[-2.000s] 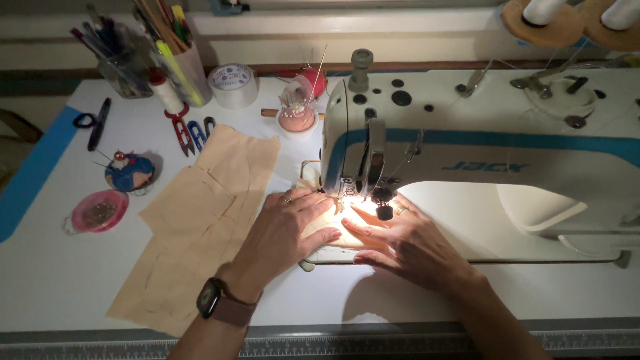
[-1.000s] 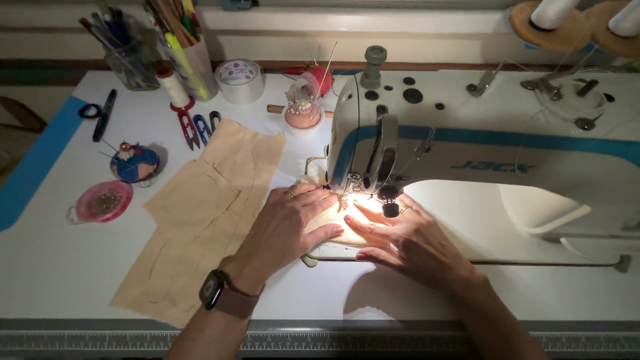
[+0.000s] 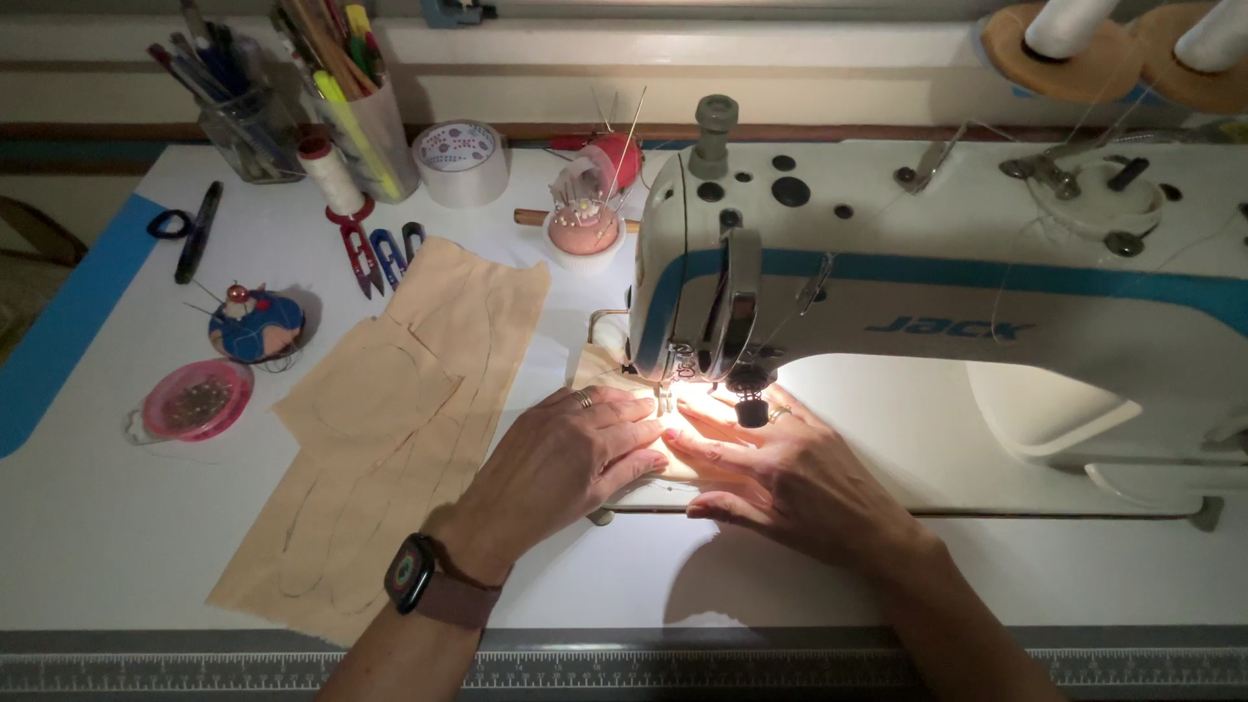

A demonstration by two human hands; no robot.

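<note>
Under the lit needle area of the white and blue Jack sewing machine (image 3: 877, 312) lies a small piece of beige fabric (image 3: 680, 462), partly covered by my hands. My left hand (image 3: 575, 453) rests flat on its left side, fingertips near the presser foot (image 3: 665, 398). On the right side of the fabric, my right hand (image 3: 780, 468) has its fingers spread and pressed down. Neither hand is closed around anything. Larger beige fabric pieces (image 3: 390, 439) with drawn curved outlines lie on the table left of my left hand.
Left of the fabric are a blue pincushion (image 3: 256, 327) and a pink pin dish (image 3: 198, 401). Thread snips (image 3: 361, 258), a thread spool (image 3: 334, 180), a tape roll (image 3: 460, 164), pen holders (image 3: 366, 136) and a pink pincushion (image 3: 585, 232) stand behind. A ruler strip (image 3: 585, 671) runs along the front edge.
</note>
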